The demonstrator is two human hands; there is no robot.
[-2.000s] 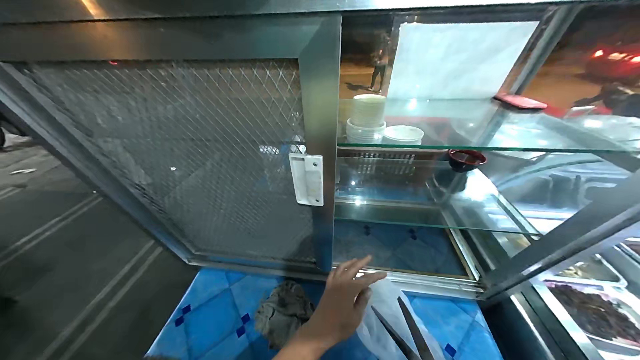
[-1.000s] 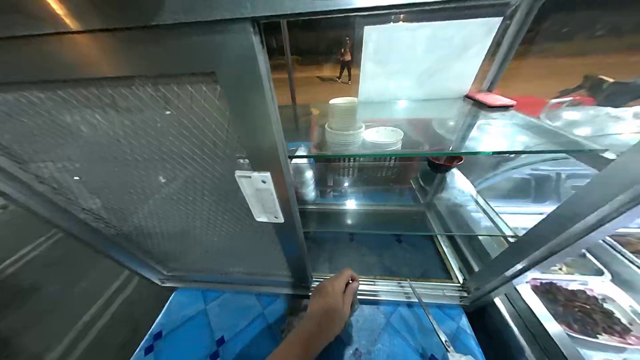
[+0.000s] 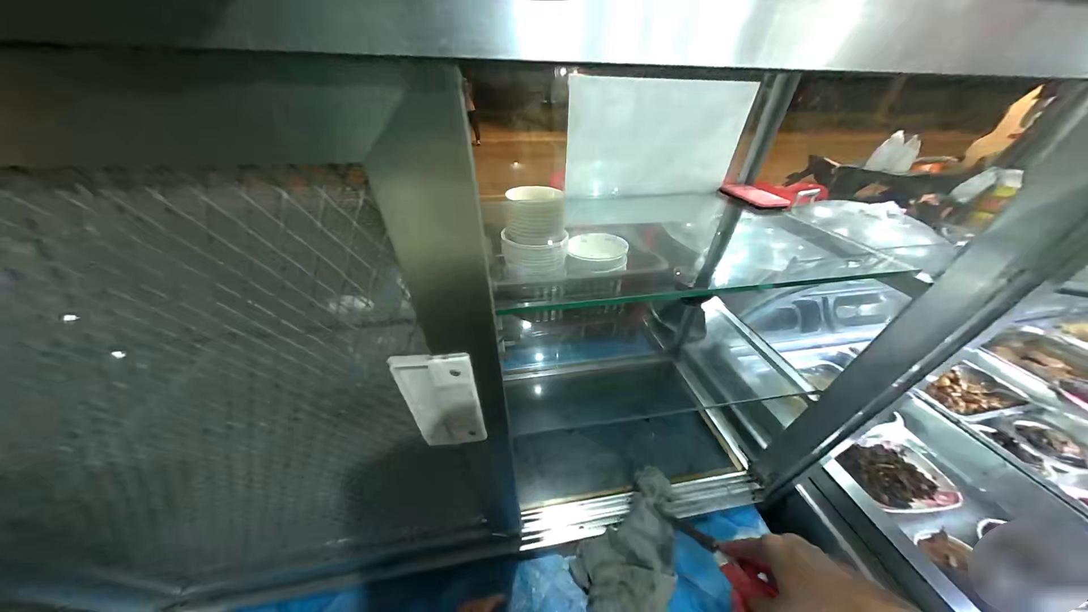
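Observation:
At the bottom right, my right hand (image 3: 816,578) is closed around a red-handled tool (image 3: 748,582), which looks like scissors. Its narrow dark blade points left, touching or just behind a crumpled grey cloth (image 3: 633,544). This cloth lies over the metal sliding-door track (image 3: 565,520) of a glass display cabinet and hangs onto the blue patterned surface (image 3: 718,523). Only a small part of my left hand (image 3: 482,604) shows at the bottom edge, left of the cloth; what it holds is hidden.
A mesh-patterned sliding door (image 3: 212,365) with a white handle (image 3: 440,399) covers the left. White bowls (image 3: 534,234) are stacked on the upper glass shelf (image 3: 663,285), near a red phone-like object (image 3: 755,196). A slanting metal post (image 3: 918,348) stands before food trays (image 3: 901,476) at right.
The grey cloth, lying on the blue surface two seconds ago, now rests over the track. My left hand has moved from the track to the bottom edge. My right hand has come into view.

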